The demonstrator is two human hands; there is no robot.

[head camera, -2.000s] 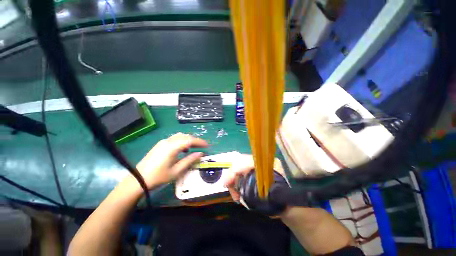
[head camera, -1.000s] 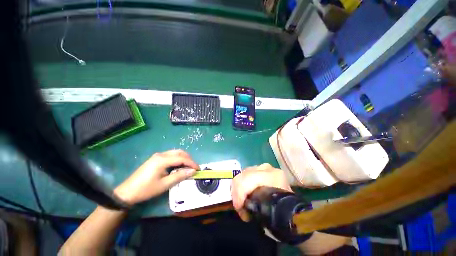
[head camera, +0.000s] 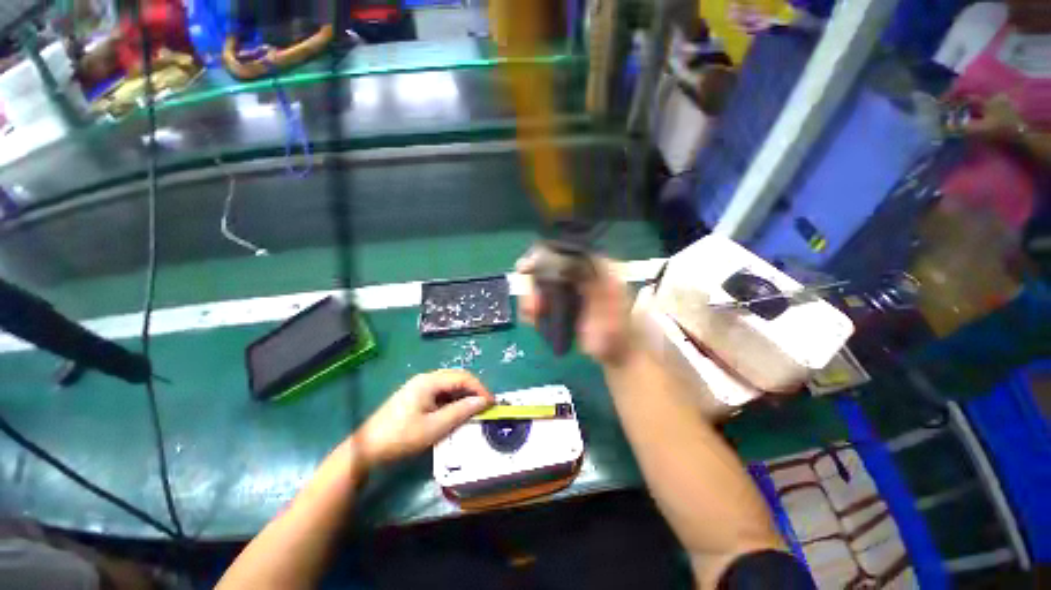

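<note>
A white housing [head camera: 507,463] with a brown-orange edge and a dark round centre lies on the green bench in front of me. A yellow strip [head camera: 524,411] lies across its top part. My left hand [head camera: 429,413] holds the left end of the strip with thumb and fingers. My right hand [head camera: 582,302] is raised beyond the housing and grips the dark electric screwdriver [head camera: 561,294], which hangs from a yellow-orange strap [head camera: 539,127]. The right hand and screwdriver are blurred. The screwdriver tip is too blurred to place exactly.
A black screw tray [head camera: 464,307] lies behind the housing, with loose screws [head camera: 467,354] before it. A black tray on a green base [head camera: 305,349] is left. Stacked white housings [head camera: 749,323] stand right. A blue crate with parts [head camera: 839,507] is lower right. Black cables hang at left.
My right hand has lifted the screwdriver from the housing's right side up and away toward the screw tray. My left hand stays on the yellow strip. The view has shifted, showing more background.
</note>
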